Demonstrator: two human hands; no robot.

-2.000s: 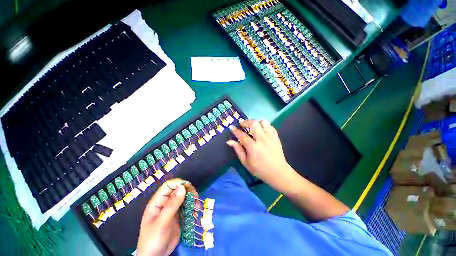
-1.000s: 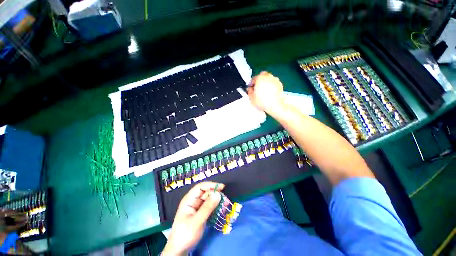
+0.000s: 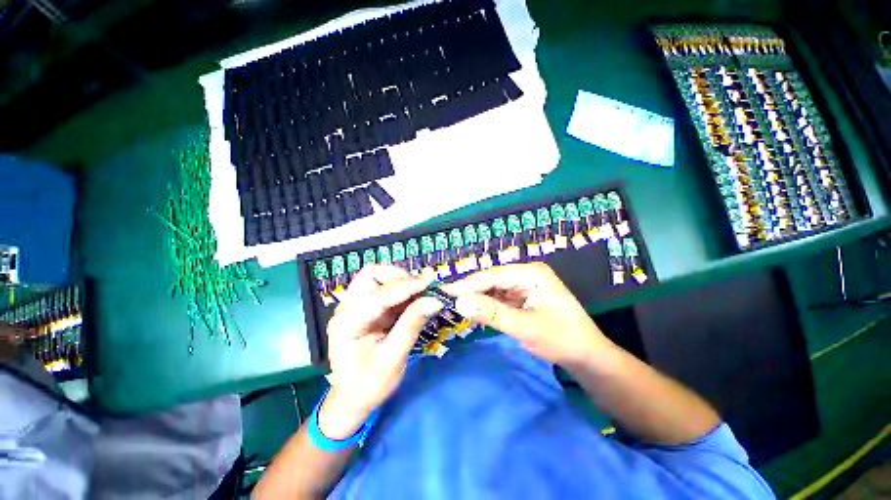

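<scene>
My left hand point(image 3: 376, 337) holds a bunch of small green circuit boards point(image 3: 445, 314) whose wires and white-yellow plugs hang below. My right hand point(image 3: 523, 311) meets it at the top of the bunch, with its fingertips at the boards; whether it grips a board or a small pad is hidden by the fingers. Both hands are over the front of the black work tray point(image 3: 576, 283). The tray bears a long row of circuit boards point(image 3: 469, 234) along its back edge and two more boards point(image 3: 622, 259) below the row's right end.
Black pads point(image 3: 322, 127) lie in rows on a white backing sheet point(image 3: 469, 186) behind the tray. Loose green sticks point(image 3: 200, 249) are at left, a pale slip point(image 3: 622, 127) and a full tray point(image 3: 767, 146) at right. A person's grey sleeve point(image 3: 147, 449) is at lower left.
My right hand has come back from the pad sheet to the bunch in my left hand. Two boards now show clearly below the row's right end. The view has shifted.
</scene>
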